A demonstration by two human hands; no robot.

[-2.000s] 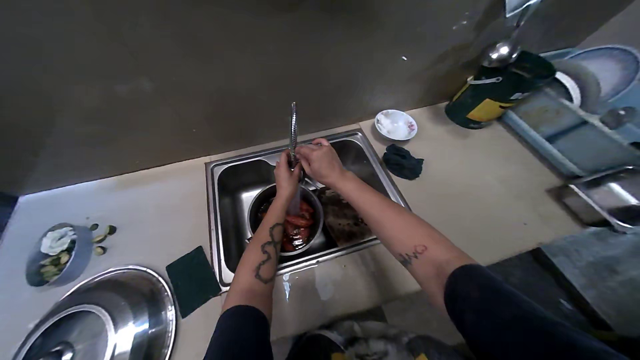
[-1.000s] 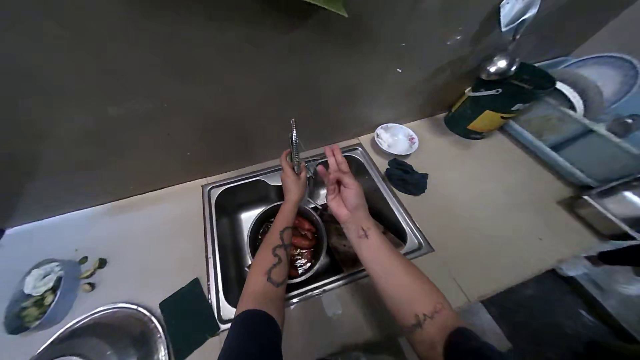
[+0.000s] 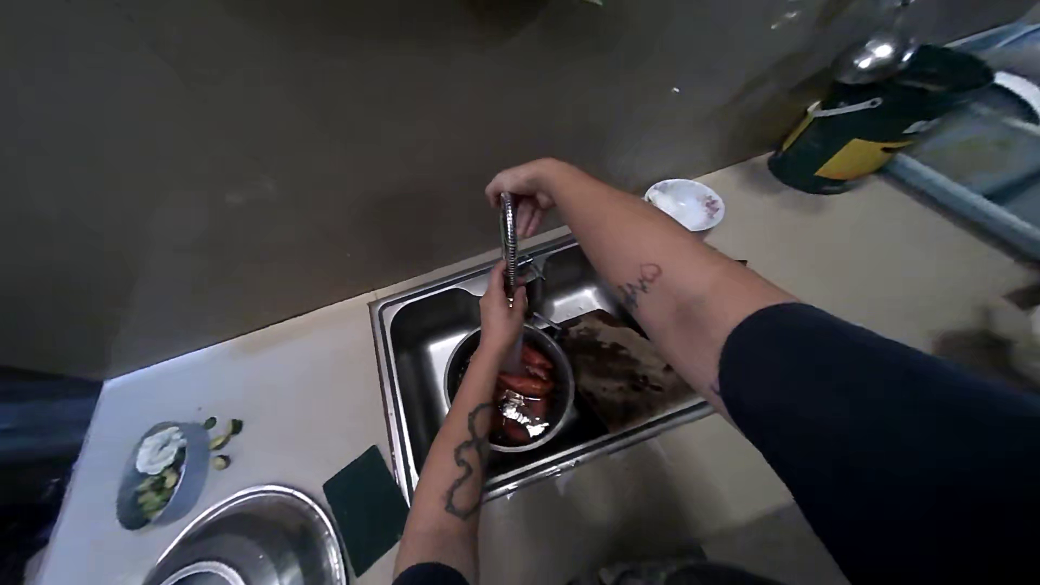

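Note:
A flexible metal faucet spout (image 3: 509, 231) stands at the back of a double-bowl stainless steel sink (image 3: 422, 349). My left hand (image 3: 502, 315) is closed around its lower end, above a metal pot (image 3: 569, 398) in the left bowl. Reddish-orange pieces of food (image 3: 526, 383) lie in liquid in the pot. My right hand (image 3: 524, 193) is at the top bend of the spout, fingers curled over it; whether it grips the spout is partly hidden. A brown, stained board (image 3: 621, 370) rests over the right bowl.
Left of the sink lie a dark green pad (image 3: 367, 510), a large steel basin (image 3: 337, 540) and a bowl of vegetable pieces (image 3: 191, 475). Behind the sink's right end is a floral white bowl (image 3: 695, 205). A green bucket (image 3: 853, 134) stands at the right by a bluish rack (image 3: 959, 199).
My right hand, near the lower spout two seconds ago and then raised with fingers apart, has moved up to the top of the spout. My left hand stays at the lower spout.

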